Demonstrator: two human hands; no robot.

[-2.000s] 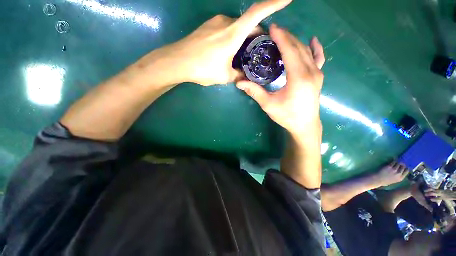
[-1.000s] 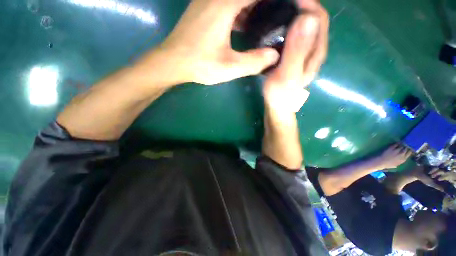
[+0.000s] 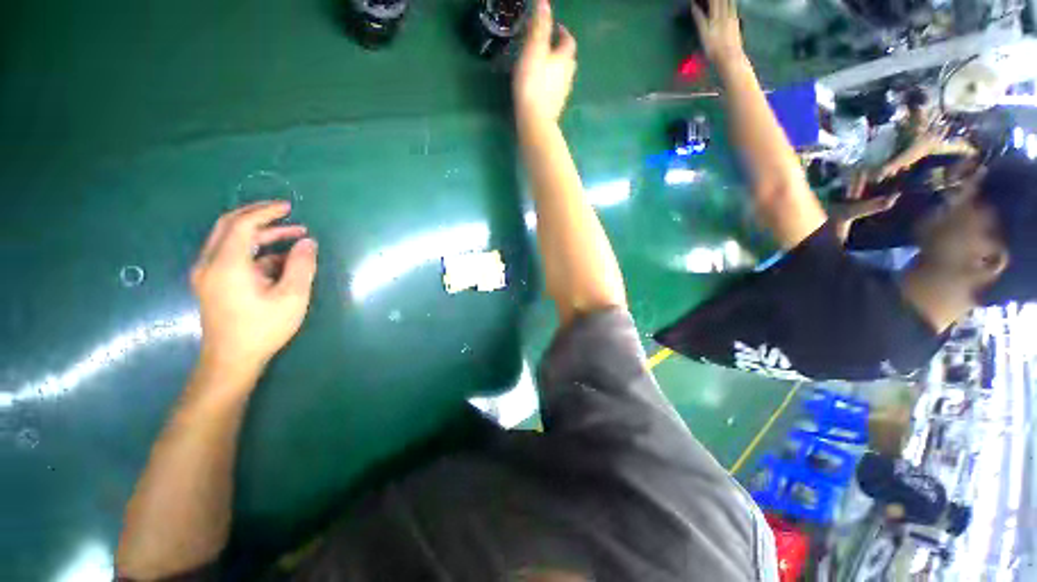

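Note:
A black cylindrical unit (image 3: 500,16) stands on the green surface at the top edge, partly cut off. My right hand (image 3: 546,71) is stretched out at its right side, fingers at the picture's edge; whether it grips the unit cannot be told. A second black cylinder (image 3: 378,16) stands to the left, also cut off by the top edge. My left hand (image 3: 252,284) is held over the surface at the left, fingers loosely curled and apart, holding nothing.
A small whitish pad (image 3: 473,272) lies on the green surface (image 3: 375,188) between my arms. A neighbouring person (image 3: 841,301) at the right reaches forward beside a red glow. A blue-lit black unit (image 3: 689,136) and a blue box (image 3: 796,114) are near that arm. Blue bins (image 3: 813,455) are lower right.
My hands have parted: the right has reached far forward, the left has moved back left, empty. The view has shifted, showing two cylinders at the top and the pad. The neighbour's arm now reaches forward.

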